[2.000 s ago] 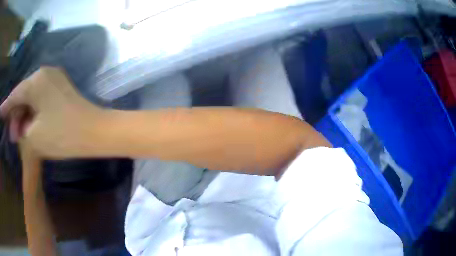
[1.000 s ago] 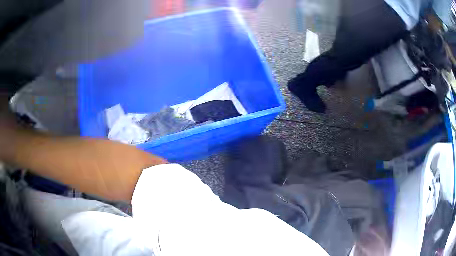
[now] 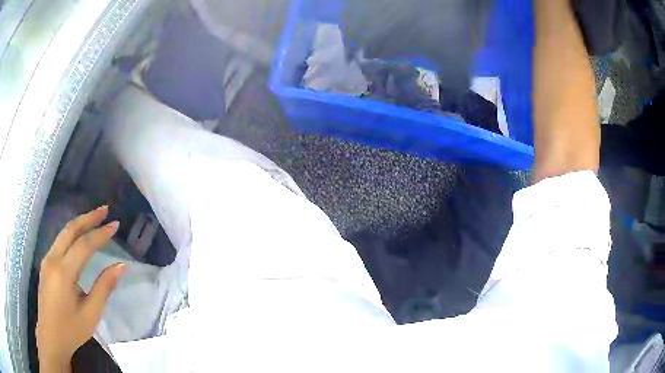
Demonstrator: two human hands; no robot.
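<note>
My left hand [image 3: 73, 284] is at the lower left, beside the lap, with its fingers apart and nothing in it. My right forearm runs up past the top edge at the right, so my right hand is out of the picture. A blue bin [image 3: 394, 124] stands at the top, left of that forearm. Pale cloth [image 3: 334, 64] and dark grey and black pieces lie in the bin. A blurred dark grey cloth hangs over the bin's upper part; what holds it cannot be seen.
The curved white table edge [image 3: 36, 153] with a measuring strip bends down the left side. Dark cloth [image 3: 415, 269] lies right of my lap. Speckled floor [image 3: 364, 182] shows below the bin. Dark shapes stand at the right edge.
The view has turned, and the bin now shows nearer the top centre. My right arm now reaches up at the right. My left hand has come into view.
</note>
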